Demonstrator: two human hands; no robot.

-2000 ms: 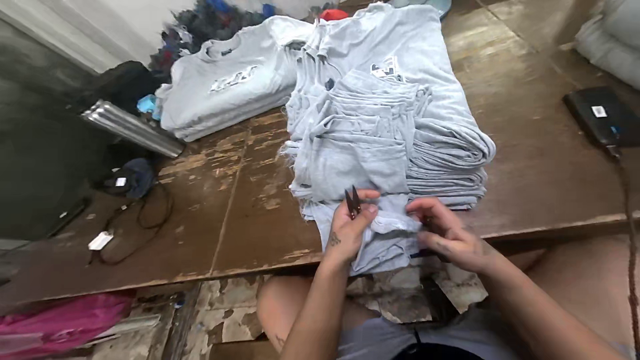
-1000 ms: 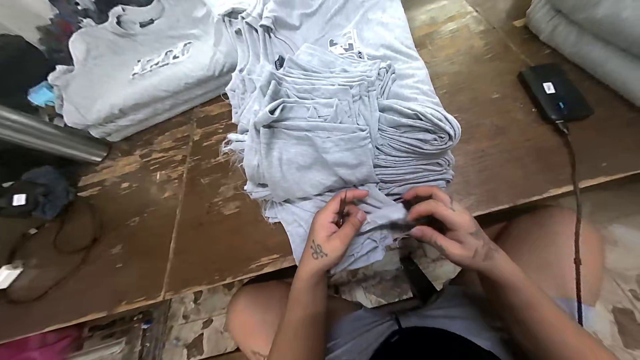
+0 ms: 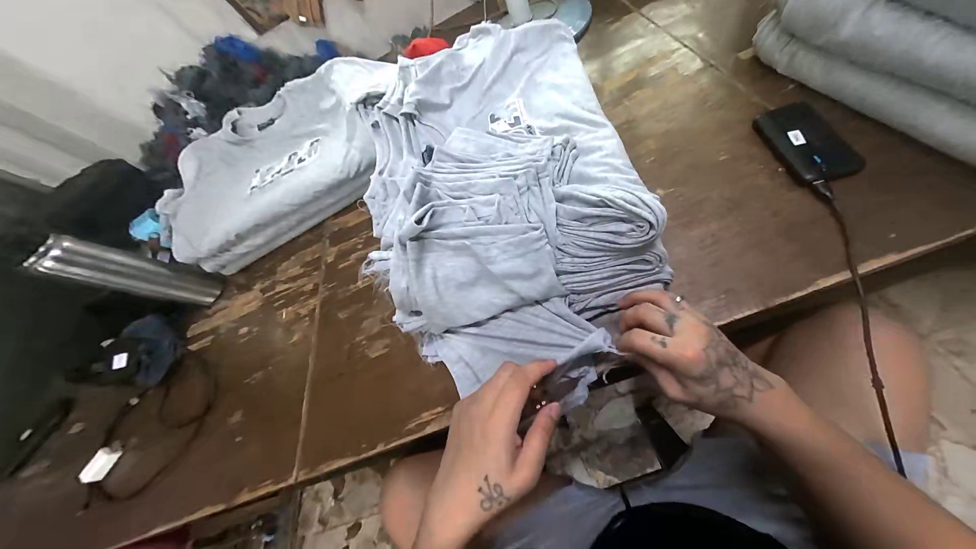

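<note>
My left hand [image 3: 496,446] is at the table's front edge, thumb and forefinger apart. Between them shows part of a small dark tool with shiny spots, the thread snips, mostly hidden by the fingers. My right hand [image 3: 682,354] pinches the frayed edge of a light grey knit fabric piece [image 3: 503,343], which hangs partly over the edge. Beyond it, folded grey fabric pieces [image 3: 484,274] lie overlapped on a stack of grey T-shirts [image 3: 534,76] with a printed patch. The shirts' rolled folds [image 3: 610,229] bulge out at the right.
A second pile of grey shirts [image 3: 267,175] lies to the left, near a metal cylinder [image 3: 126,271]. A dark cap-like cloth item [image 3: 145,351] and a tagged cord [image 3: 99,465] are nearer. On the right, a black device [image 3: 808,141] has a cable [image 3: 858,305] hanging over the edge of the wooden table [image 3: 724,229].
The snips, plain to see in my left hand earlier, are now mostly hidden. My left hand has turned and its thumb and forefinger are wider apart. My right hand stays at the fabric.
</note>
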